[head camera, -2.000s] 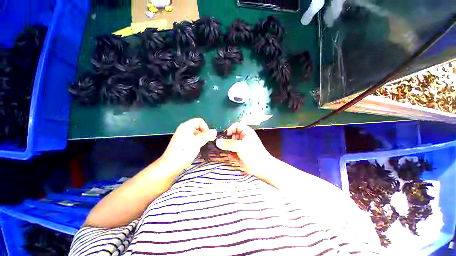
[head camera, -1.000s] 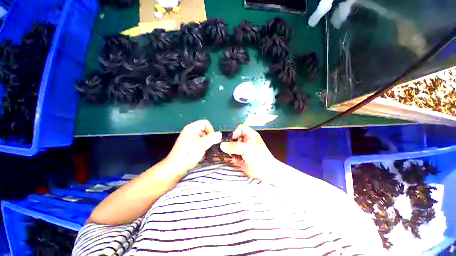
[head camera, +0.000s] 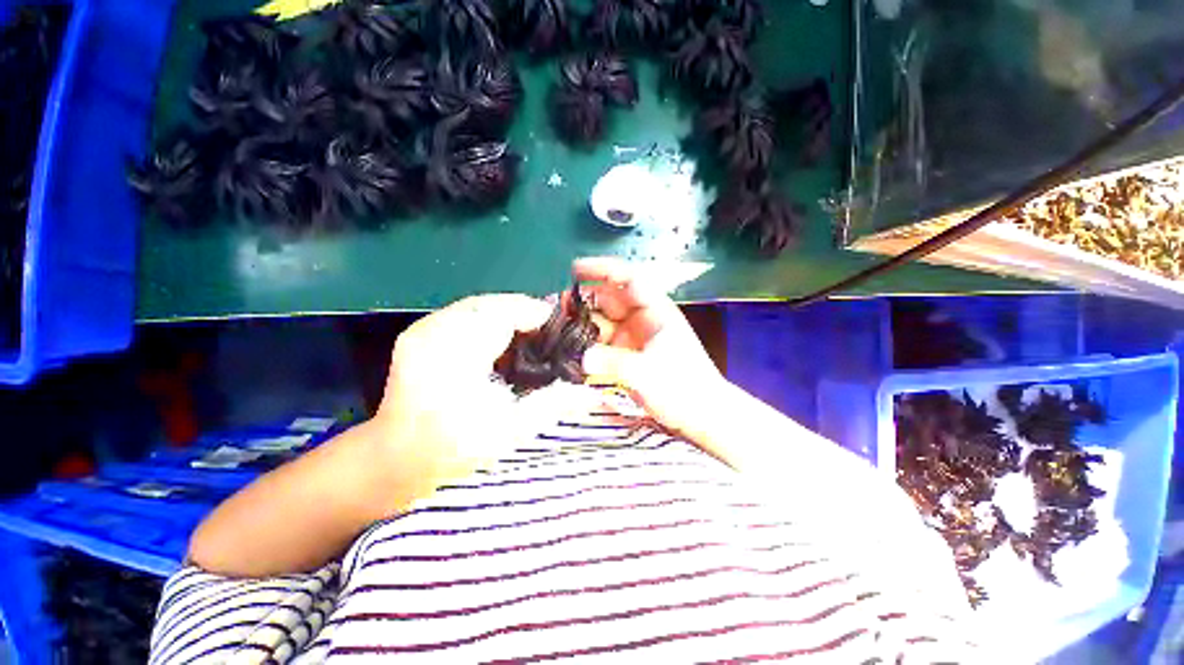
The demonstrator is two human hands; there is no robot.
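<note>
A dark spiky rosette (head camera: pixel 552 348) is held between both hands, just below the bench's front edge and before the striped shirt. My left hand (head camera: pixel 461 377) cups it from the left side. My right hand (head camera: pixel 643 351) grips its right side with thumb and fingers. The rosette's underside is hidden by the hands. A small white glue bottle (head camera: pixel 621 196) stands on the green bench (head camera: pixel 390 279) above the hands, beside whitish residue. Rows of finished-looking dark flower heads (head camera: pixel 357 178) sit on the bench.
A deep blue bin (head camera: pixel 98 195) is at the left. At the right are a clear panel (head camera: pixel 961 117), a black cable (head camera: pixel 935 243) and a tray of gold-brown bits (head camera: pixel 1117 221). A blue bin (head camera: pixel 1156 481) at lower right holds brownish spiky pieces. Another blue crate (head camera: pixel 98 520) is at lower left.
The hands have moved from pinching the piece close together to cupping it, with the rosette now raised and more visible. The camera view has shifted, so the bench lies higher in the picture.
</note>
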